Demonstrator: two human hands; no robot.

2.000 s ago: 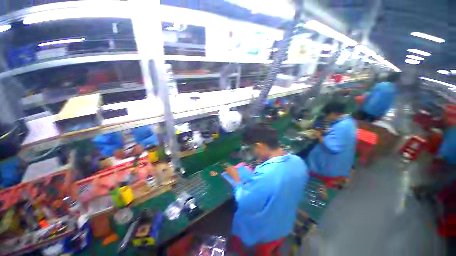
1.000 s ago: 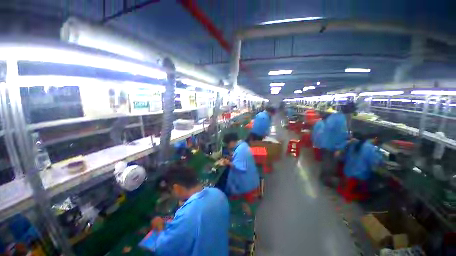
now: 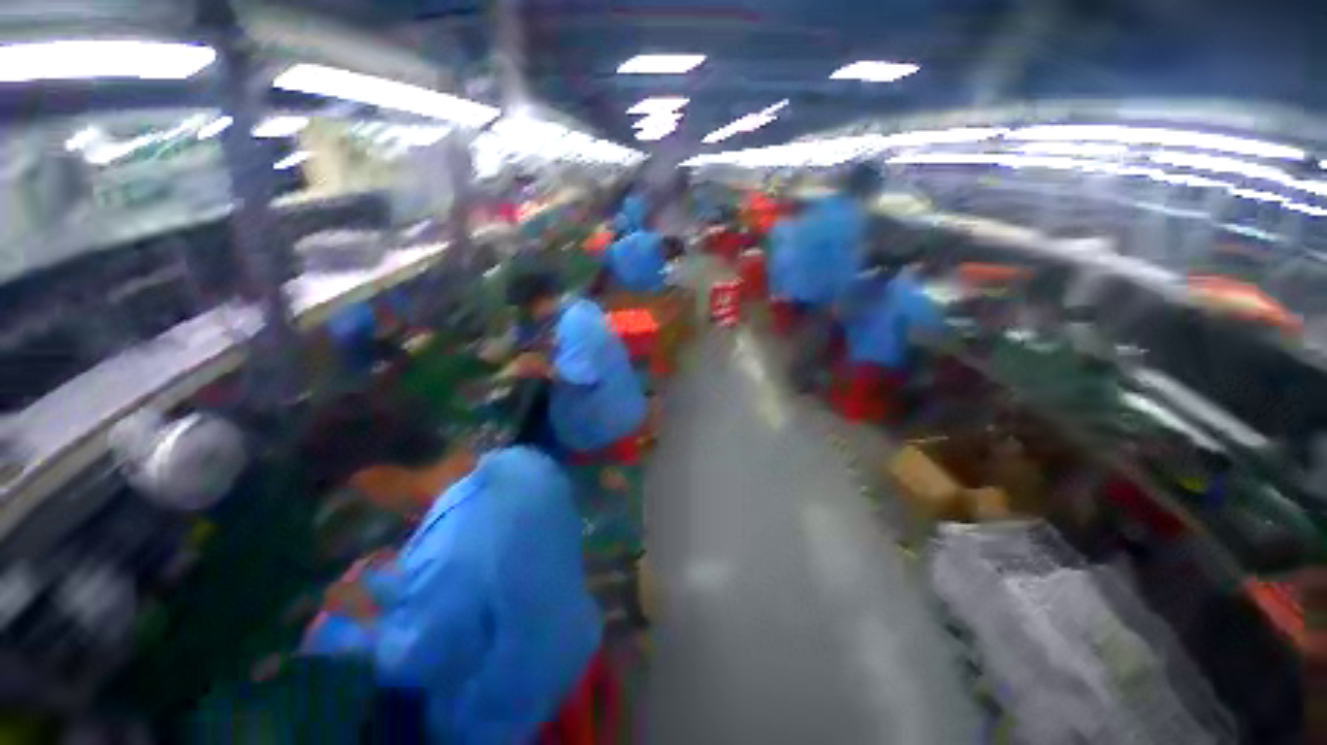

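Neither of my hands is in the picture. The frame is blurred. Nearest in front of me, a seated person in a blue smock (image 3: 495, 597) bends over the green-topped bench (image 3: 240, 597) at the left. That person's hands are near a light blue thing at the bench edge, too blurred to name. At the lower right lies a large whitish see-through plastic bag or sheet (image 3: 1084, 626), beside an open brown carton (image 3: 939, 483).
A grey aisle floor (image 3: 742, 582) runs ahead between two bench lines. Another person in blue (image 3: 594, 379) sits further along the left. People in blue stand and sit at the right (image 3: 822, 255). A red stool (image 3: 725, 303) stands in the aisle. A round white thing (image 3: 189, 459) is at left.
The view has swung right and down to the aisle. The near person now shows lower left of centre, and the whitish plastic at the lower right has come more into view.
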